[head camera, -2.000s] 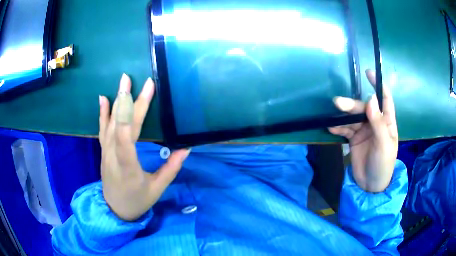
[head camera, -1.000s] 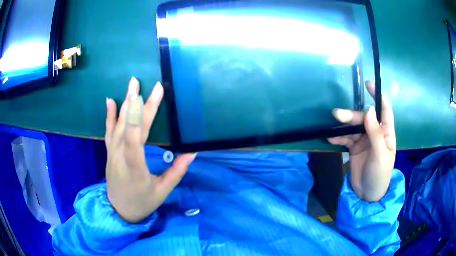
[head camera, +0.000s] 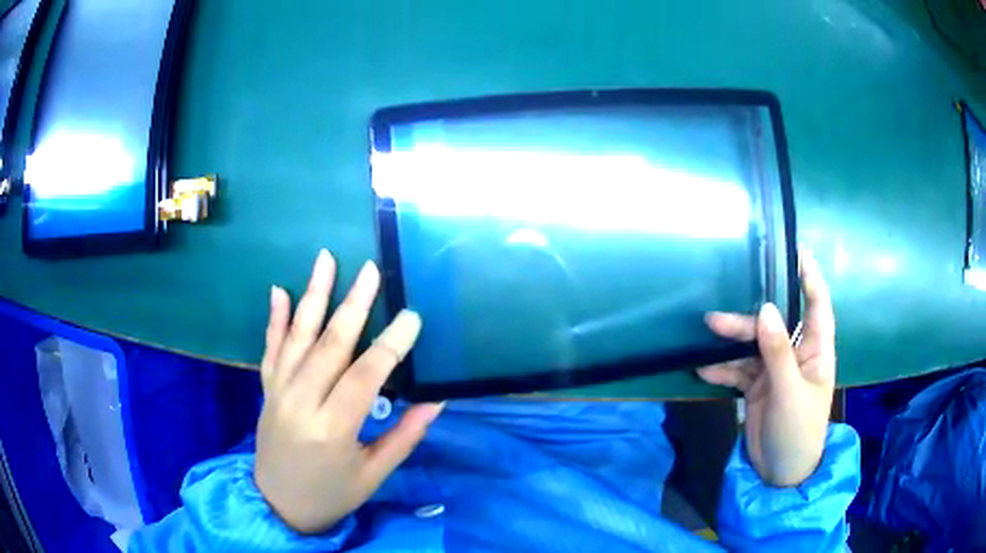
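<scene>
A touch panel (head camera: 584, 281), see-through with strong glare and a black border, lies at the near edge of the green surface, its near edge slightly tilted. A thin black frame (head camera: 793, 205) shows along its right side, close against it. My left hand (head camera: 335, 400) is at the panel's lower left corner, fingers spread, one fingertip on the left border and the thumb by the near edge. My right hand (head camera: 787, 378) grips the lower right corner of panel and frame between thumb and fingers. Whether the frame sits fully round the panel is hard to tell.
A waiting panel (head camera: 97, 130) lies at the left with a gold flex tail (head camera: 189, 200) on its right side. Part of another panel shows at the far left edge. A dark-edged panel (head camera: 976, 194) is cut off at the right. A blue bin (head camera: 87, 421) stands below left.
The panel sits lower in the picture, as do the waiting panels. The gap between panel and frame at the right has narrowed. A left fingertip has come onto the left border.
</scene>
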